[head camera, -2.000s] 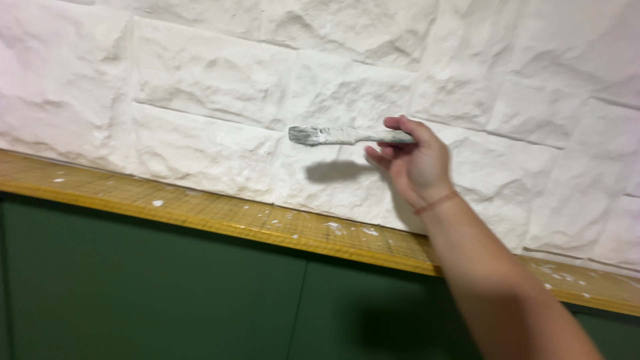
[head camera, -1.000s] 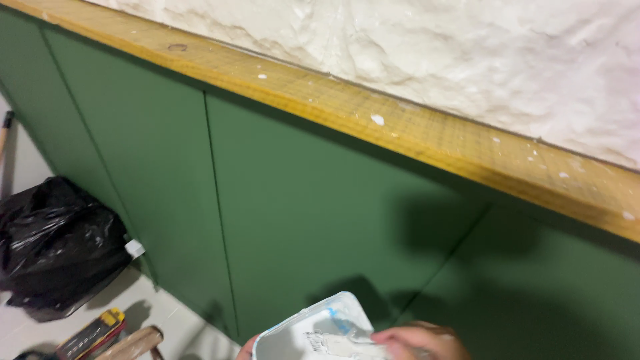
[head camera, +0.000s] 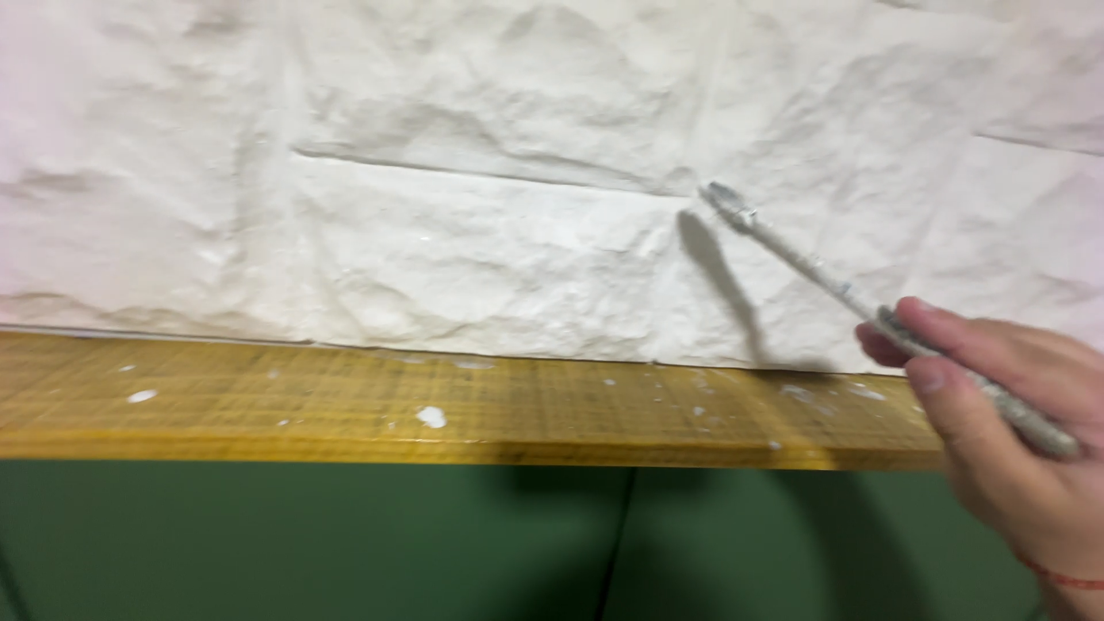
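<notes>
At the right, my right hand holds a paint-crusted paintbrush by its handle, between thumb and fingers. The brush slants up to the left, its bristles close to a joint in the white stone-textured wall. Whether the bristles touch the wall, I cannot tell. The brush's shadow falls on the wall just below and left of it. A red cord circles my right wrist. My left hand is out of view.
Below the wall runs a yellowish wooden ledge spotted with white paint. Green panels with a dark vertical seam lie under the ledge.
A second ago my right hand was low, with the brush at a white paint container; now it is up at the wall with the brush. The view has swung up, and the container is out of view.
</notes>
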